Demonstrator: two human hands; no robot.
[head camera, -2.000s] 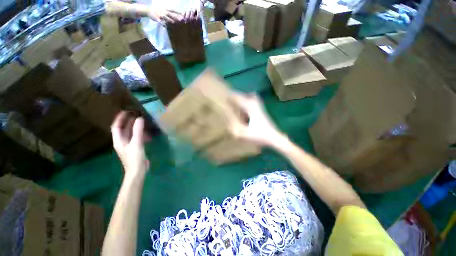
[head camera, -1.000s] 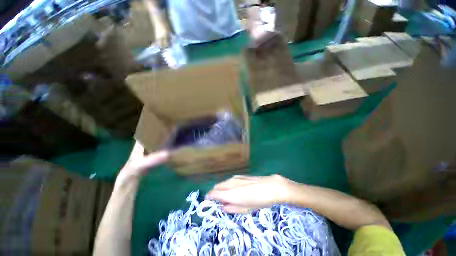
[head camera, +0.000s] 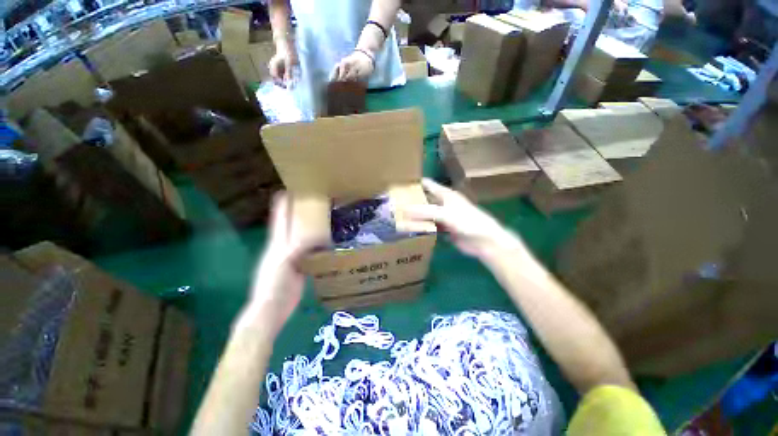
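Observation:
A small brown carton (head camera: 371, 277) stands open on the green bench in front of me, its lid flap upright at the back. A dark item in clear wrap (head camera: 362, 220) shows inside. My left hand (head camera: 286, 264) is against the carton's left side and side flap. My right hand (head camera: 461, 220) is at the right side flap, fingers over it. Both side flaps lean partly inward. A heap of white coiled cords (head camera: 418, 375) in a clear bag lies nearest me. No cord shows in either hand.
Closed cartons (head camera: 488, 153) stand in a row at the right. Open cartons (head camera: 213, 128) stand at the left. Large cartons stand at lower left (head camera: 111, 349) and right (head camera: 657, 247). A metal post (head camera: 580, 55) rises behind. A person (head camera: 341, 51) works opposite.
The open carton has been set down in front of me. My right hand has moved from the cords to its right flap, and my left hand has moved up its left side.

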